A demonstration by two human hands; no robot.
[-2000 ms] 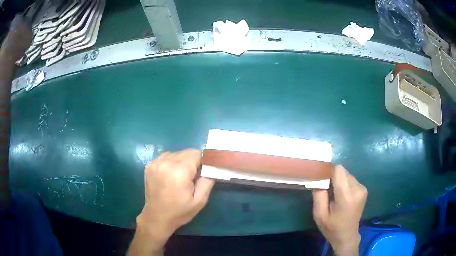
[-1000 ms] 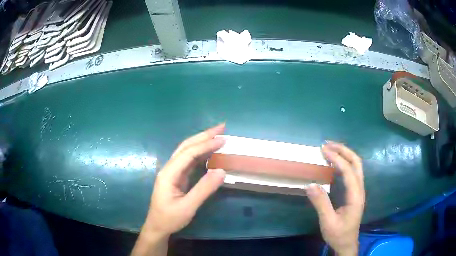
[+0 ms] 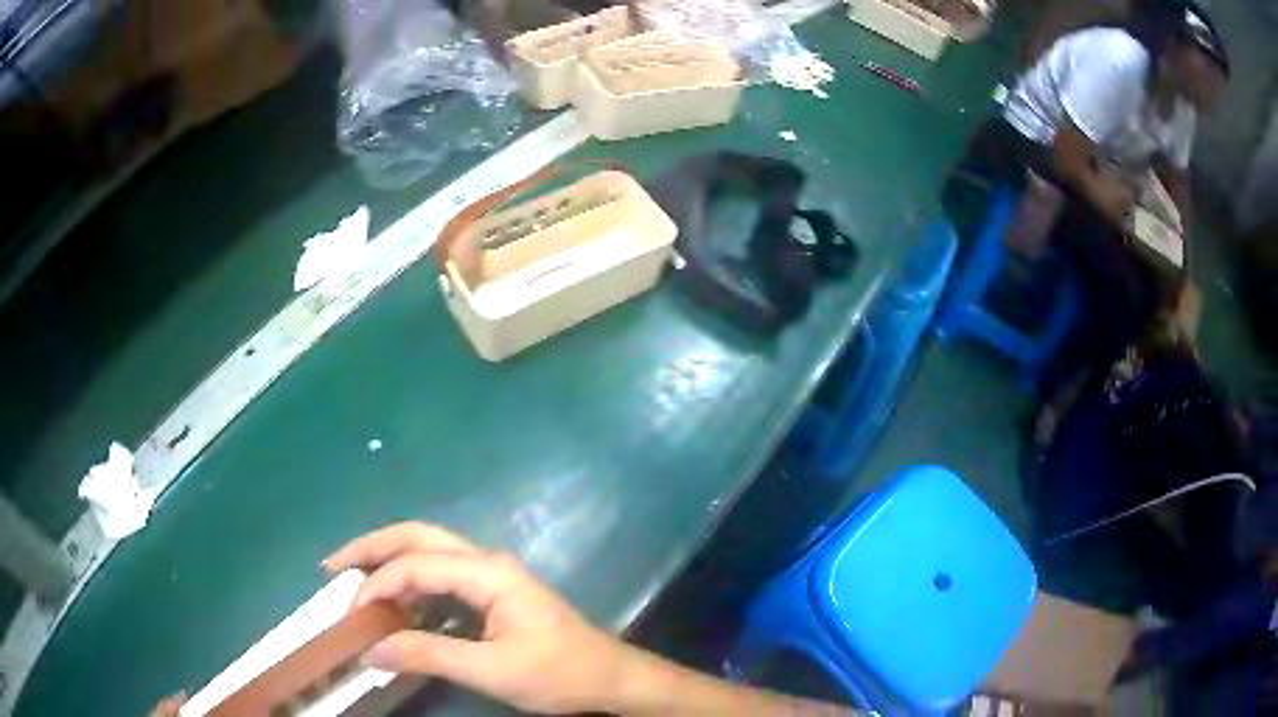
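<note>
A cream speaker housing (image 3: 273, 649) with a brown strap (image 3: 308, 661) along it lies at the lower left in the head view, cut off by the bottom edge. Small dark cut-outs show beside the strap. My right hand (image 3: 484, 623) is around its right end, thumb on the near side and fingers on the far side. Only a fingertip of my left hand (image 3: 168, 705) shows at the housing's other end; the rest is out of the picture, so its hold cannot be seen.
Another open housing (image 3: 568, 287) with a raised brown strap stands on the green bench, beside a black soft bundle (image 3: 743, 238). More housings (image 3: 656, 95) and a clear plastic bag (image 3: 421, 98) lie beyond. Blue stool (image 3: 925, 581) at right; a seated person (image 3: 1086, 105) farther off.
The view has swung right, bringing in stools and a person. The held housing now shows at the lower left, tilted in the picture, and my left hand is almost out of view.
</note>
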